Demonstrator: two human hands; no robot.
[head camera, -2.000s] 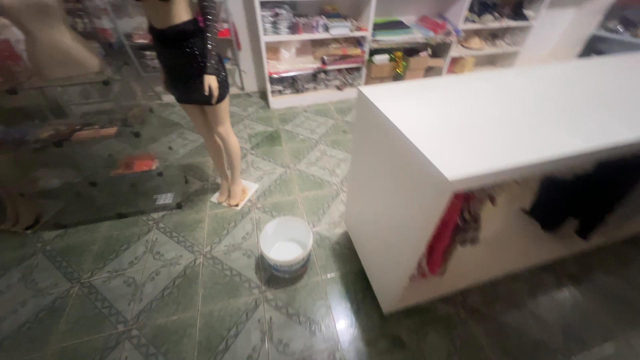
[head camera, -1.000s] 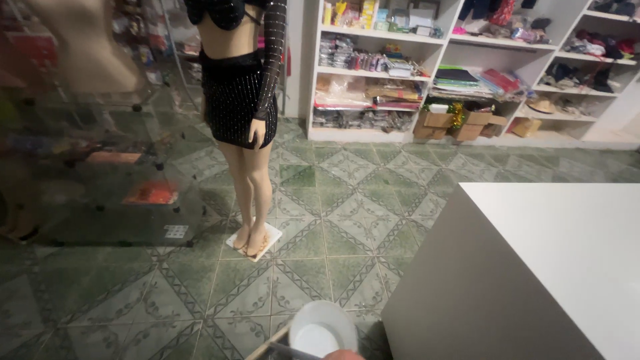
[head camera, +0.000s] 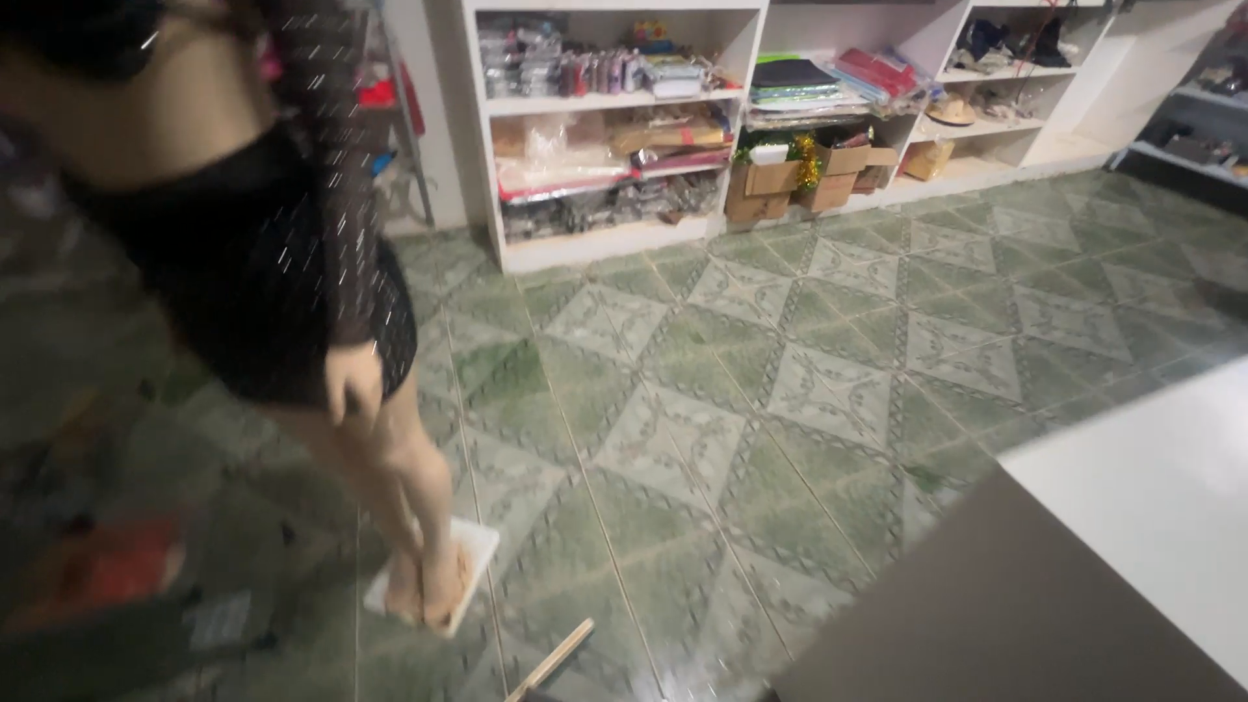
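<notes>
Neither my left hand nor my right hand shows in the head view. A thin wooden stick (head camera: 554, 659) rises from the bottom edge, a little left of the middle; its lower end is cut off, so what holds it is hidden. Beyond it, to the left, a mannequin (head camera: 361, 375) in a black glittering skirt and sleeve stands on a white square base (head camera: 475, 575). The mannequin is blurred and its head is out of view.
On the right is the corner of a white counter (head camera: 1150, 497). White shelves (head camera: 604, 255) with packaged goods line the back wall, with cardboard boxes (head camera: 765, 190) on a low shelf. A red item (head camera: 107, 570) lies at the left. The floor (head camera: 673, 444) is green patterned tile.
The view has moved closer to the mannequin and shelves. The white bucket seen on the floor earlier is out of view, as are the fingertips that showed beside it one second ago.
</notes>
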